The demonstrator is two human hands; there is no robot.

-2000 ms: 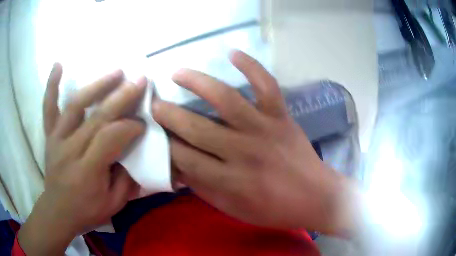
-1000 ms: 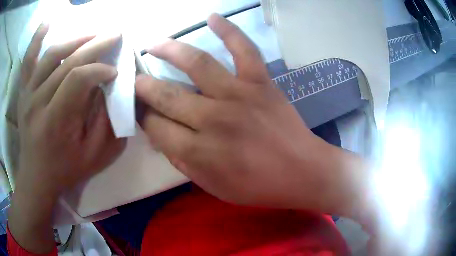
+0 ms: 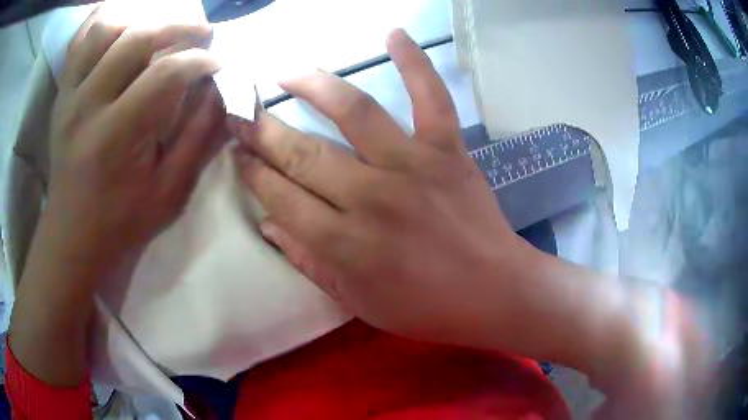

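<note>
A cream fabric panel point(image 3: 221, 287) hangs from under both hands over the front edge of the table, towards my red-clothed lap. A small whiter fabric piece point(image 3: 239, 97) shows between my fingertips, washed out by the lamp glare. My left hand point(image 3: 135, 123) is bent with its fingertips closed on the fabric at the upper left. My right hand point(image 3: 377, 197) lies palm down, its lower fingers pressed on the fabric edge and its upper fingers spread. A dark part of the sewing machine point(image 3: 238, 8) shows at the top edge. The needle is not visible.
A stack of cream cut pieces point(image 3: 549, 74) with a pointed lower end lies at right over the grey ruler edge point(image 3: 537, 160). Black-handled scissors point(image 3: 693, 61) and a thin greenish tool point(image 3: 719, 31) lie at the far right. Strong glare covers the top centre.
The white piece between the hands now shows only a short tip. More of the cream panel shows below them. My left hand has moved up and slightly right; my right hand has shifted slightly right.
</note>
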